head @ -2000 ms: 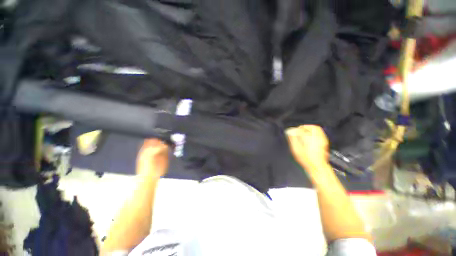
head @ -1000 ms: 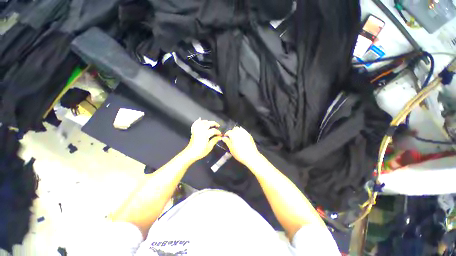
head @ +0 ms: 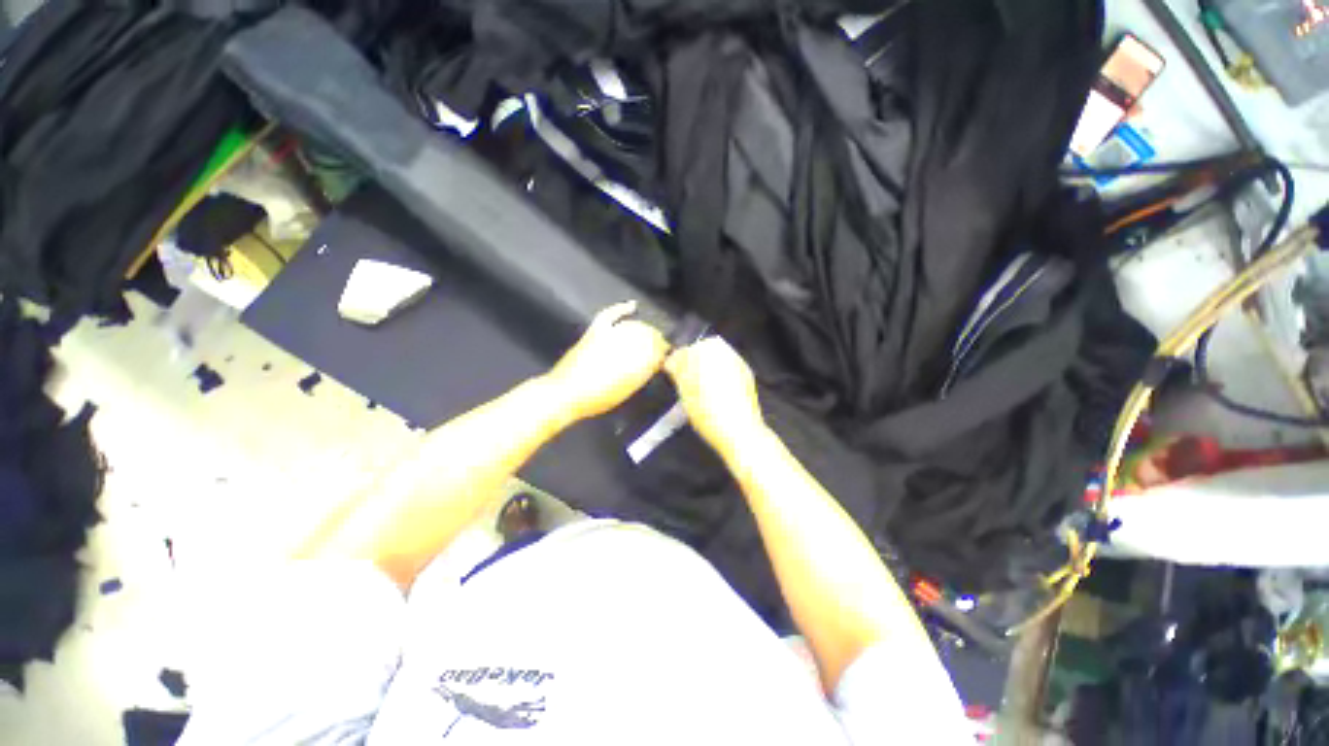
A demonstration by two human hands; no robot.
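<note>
A long grey padded bar (head: 481,211) runs from the upper left to the centre. A black garment (head: 875,466) lies around its near end and to the right. My left hand (head: 612,362) and my right hand (head: 711,382) meet at the bar's near end, fingers closed on the garment's edge. The exact part pinched is hidden by the fingers. A short white label (head: 657,434) shows just below my right hand. The steam iron cannot be made out clearly.
A pale block (head: 383,292) lies on the dark table pad (head: 452,343). A black heap (head: 787,131) with white strips covers the back. A tan hose (head: 1137,401) hangs at right, near a phone-like object (head: 1119,88). Dark scraps (head: 207,379) lie on the floor at left.
Two seconds ago my hands were wide apart; one second ago they came together at the bar's end. They stay together now. The view has shifted slightly.
</note>
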